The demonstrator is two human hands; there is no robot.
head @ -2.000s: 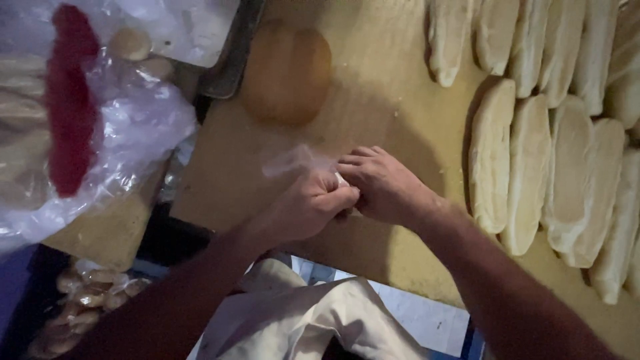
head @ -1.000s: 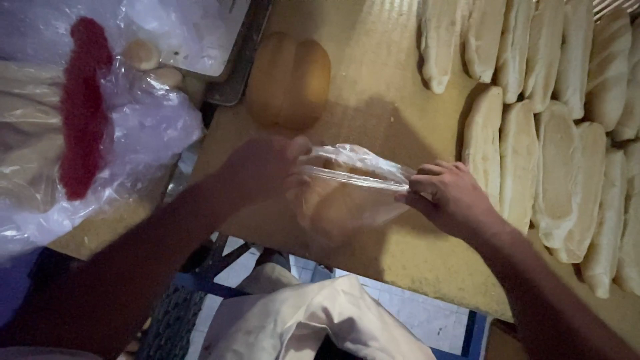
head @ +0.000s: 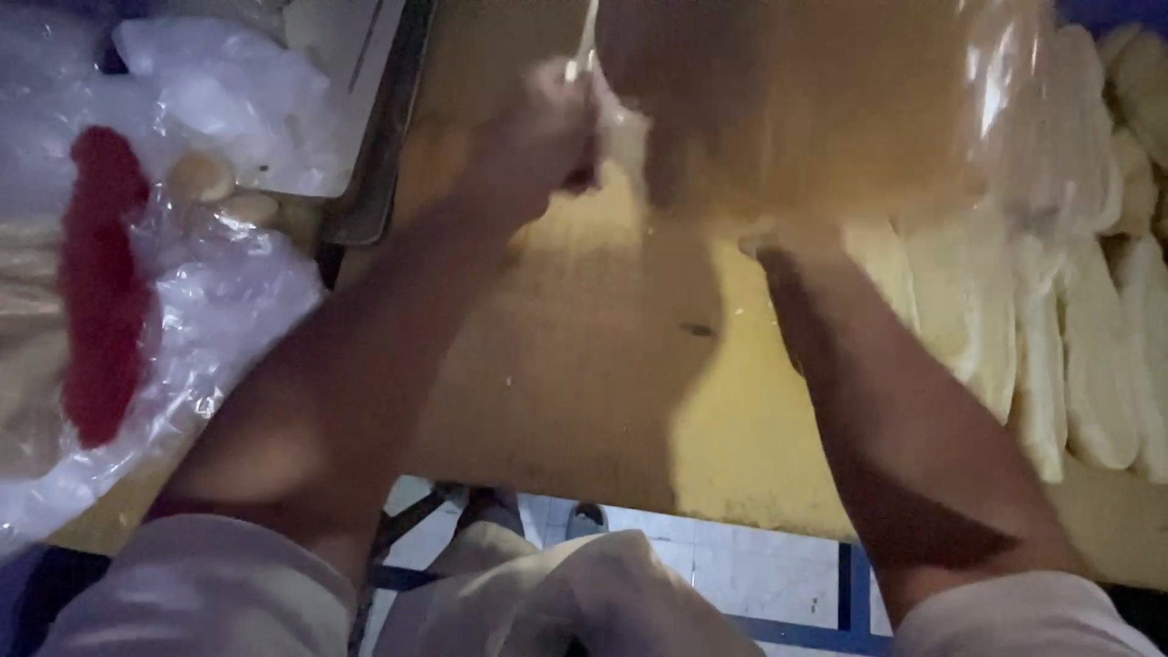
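Note:
Blurred by motion, my left hand (head: 566,123) is closed on the gathered end of a clear plastic bag (head: 995,100) above the wooden table (head: 547,365). The bag spreads across the top of the view, with a brown, blurred bread loaf (head: 821,109) showing in it. My right forearm reaches up to the bag's lower edge; my right hand (head: 794,233) is mostly hidden by the blurred loaf and bag, so its fingers cannot be made out. Long pale bread loaves (head: 967,319) lie side by side to the right, partly seen through the plastic.
At the left lie a clear plastic sheet (head: 237,301), a red fuzzy strip (head: 105,283) and small round breads (head: 201,175). A dark-edged tray (head: 388,119) stands at the back left. Below the table's near edge, blue bars (head: 853,584) cross above a tiled floor.
Both hands have moved forward over the table. The plastic bag, stretched between my hands a second ago, is now at the top with the brown loaf, which lay on the table before.

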